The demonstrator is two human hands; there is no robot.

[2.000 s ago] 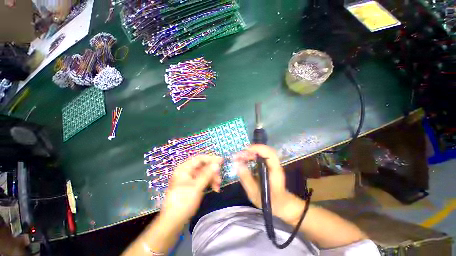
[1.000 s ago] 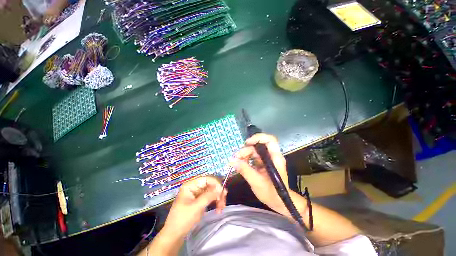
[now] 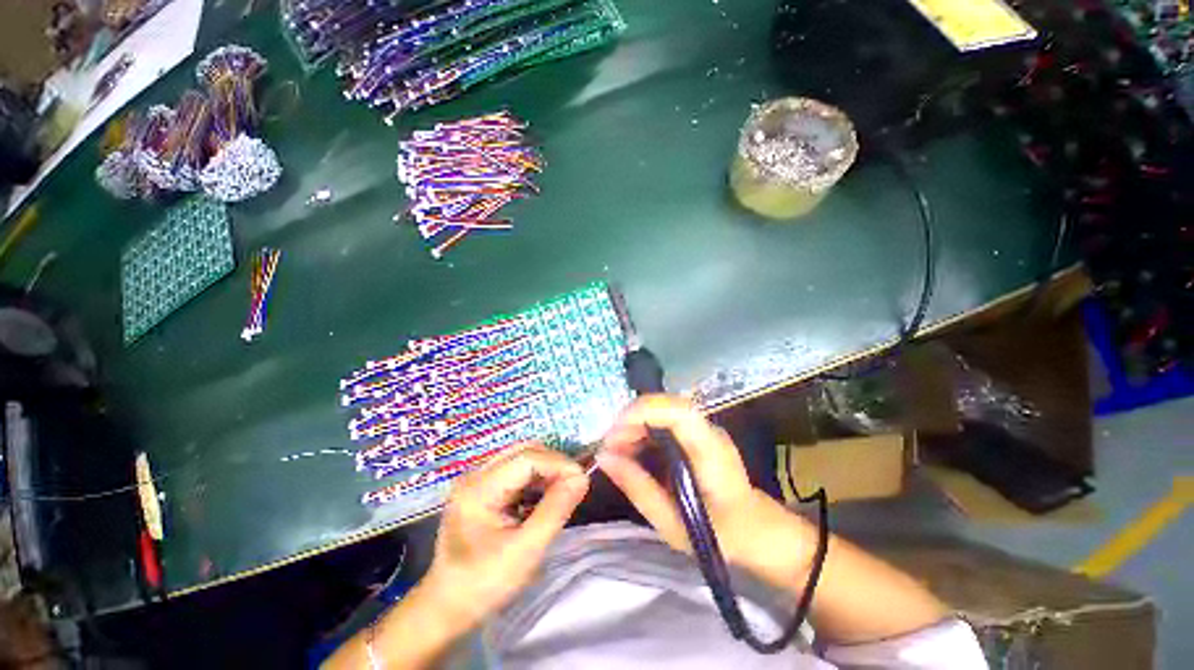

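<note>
The PCB panel (image 3: 570,360) lies at the bench's near edge, its left part covered by rows of coloured wire leads (image 3: 426,399). My right hand (image 3: 687,478) holds the black soldering iron (image 3: 644,373), its tip pointing up and away beside the panel's right edge. My left hand (image 3: 513,511) is just below the panel, fingertips pinched on a small thin piece, seemingly a wire lead, whose end meets my right fingertips. Most of that piece is hidden by the fingers.
A loose wire pile (image 3: 469,177) lies mid-bench, with finished wired panels (image 3: 458,52) behind. A tip-cleaning pot (image 3: 791,157) stands right. A bare PCB panel (image 3: 178,267), small wire group (image 3: 261,295) and bundled leads (image 3: 197,138) are left. A red-handled tool (image 3: 149,524) lies at the left edge.
My hands have come together at the fingertips below the panel. The iron's tip has dropped closer to the panel's right edge. The view has shifted slightly.
</note>
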